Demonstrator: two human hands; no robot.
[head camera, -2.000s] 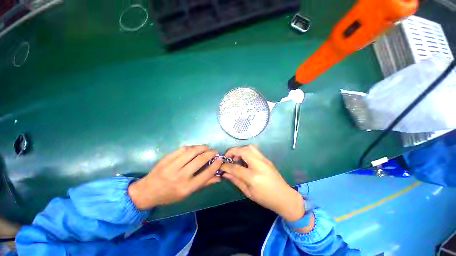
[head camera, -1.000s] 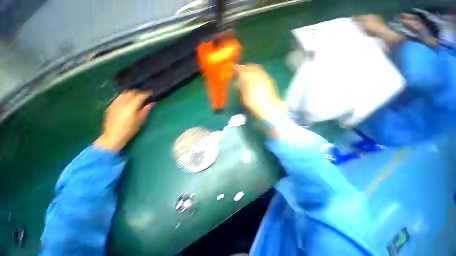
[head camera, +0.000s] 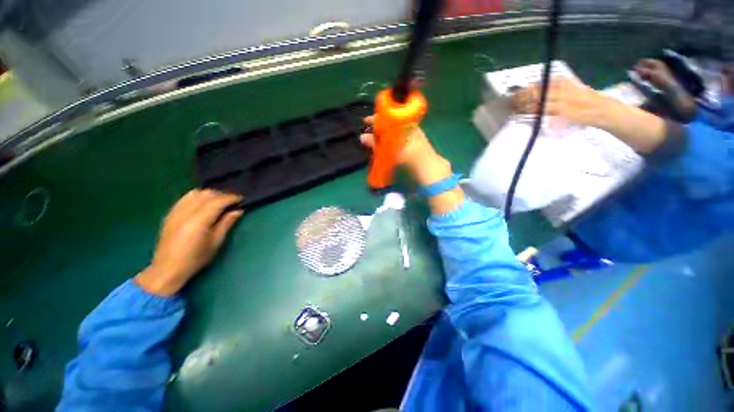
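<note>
The long black parts tray (head camera: 286, 153) lies across the mat. My left hand (head camera: 189, 237) has its fingertips at the tray's front left corner. My right hand (head camera: 414, 157) is at the tray's right end, partly hidden behind the orange electric screwdriver (head camera: 393, 137), which hangs nose down; its grip cannot be told. A small watch housing (head camera: 312, 324) lies on the mat near the bench edge. The round screw dish (head camera: 331, 241) lies between tray and housing. The tweezers (head camera: 404, 240) lie right of the dish, below a white piece (head camera: 393, 201).
Another worker's hand (head camera: 563, 100) rests on a white stack with a plastic bag (head camera: 523, 165) at the right. A black cord hangs before it. A dark part (head camera: 24, 354) lies at far left. Two white scraps (head camera: 392, 319) lie near the bench edge. A metal rail runs behind.
My hands have left the housing, which now lies on the mat, and moved forward to the tray's ends. The view has shifted. Another worker's arm has appeared at the right.
</note>
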